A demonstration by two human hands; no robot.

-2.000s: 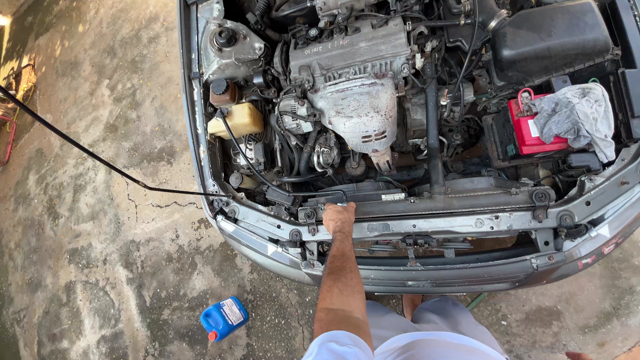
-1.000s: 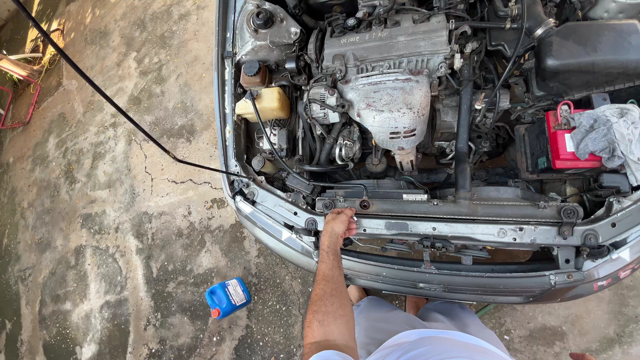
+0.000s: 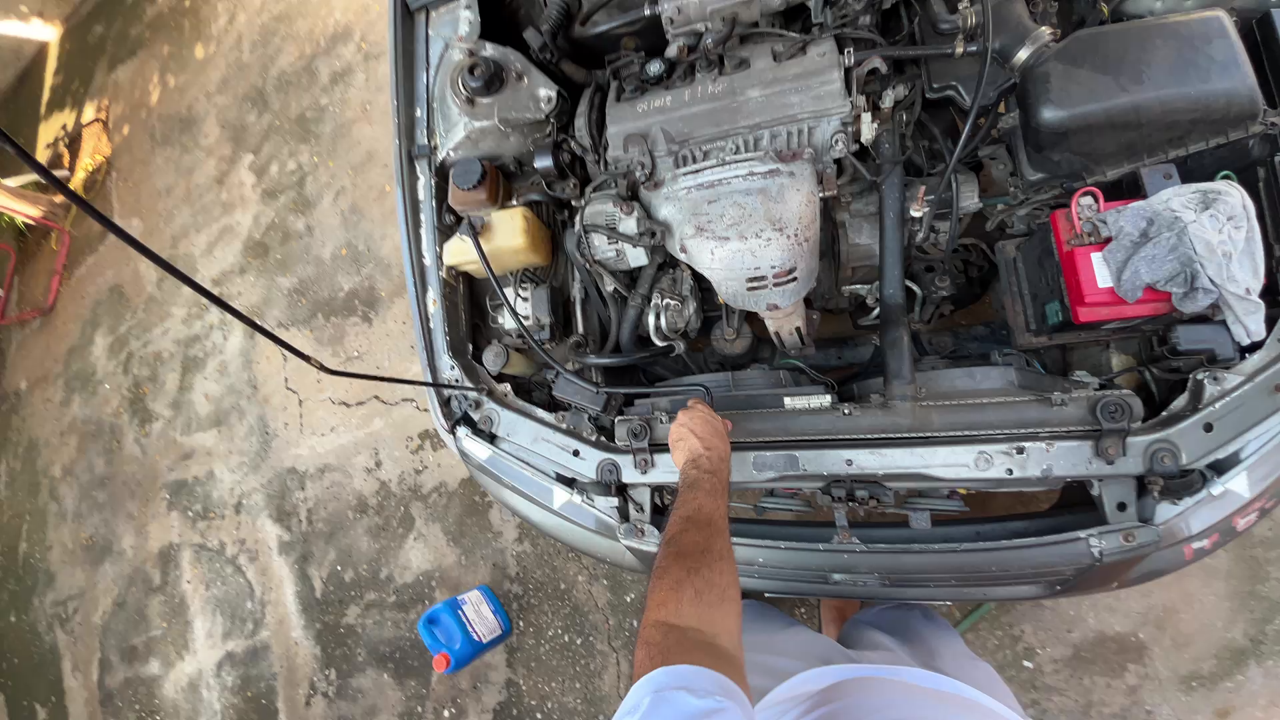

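Observation:
My left hand (image 3: 699, 436) reaches over the front crossmember and lies on the top edge of the radiator (image 3: 860, 421), just right of a mounting bracket (image 3: 639, 434). Its fingers point down and are partly hidden, so whether they grip anything cannot be told. A thin black hose (image 3: 660, 388) ends close to the fingertips and runs left toward the yellowed plastic reservoir (image 3: 508, 241). Behind the hand stands the engine with its rusty exhaust heat shield (image 3: 745, 230). My right hand is out of view.
A grey cloth (image 3: 1185, 250) lies over the red battery (image 3: 1075, 270) at right. The black hood prop rod (image 3: 200, 288) slants out at left. A blue jug (image 3: 466, 630) with a red cap lies on the concrete. My legs are close to the bumper (image 3: 900, 575).
One second ago my left hand was at the crossmember, with a round radiator neck showing beside it; now it has moved up and right over that spot, about where it was two seconds ago.

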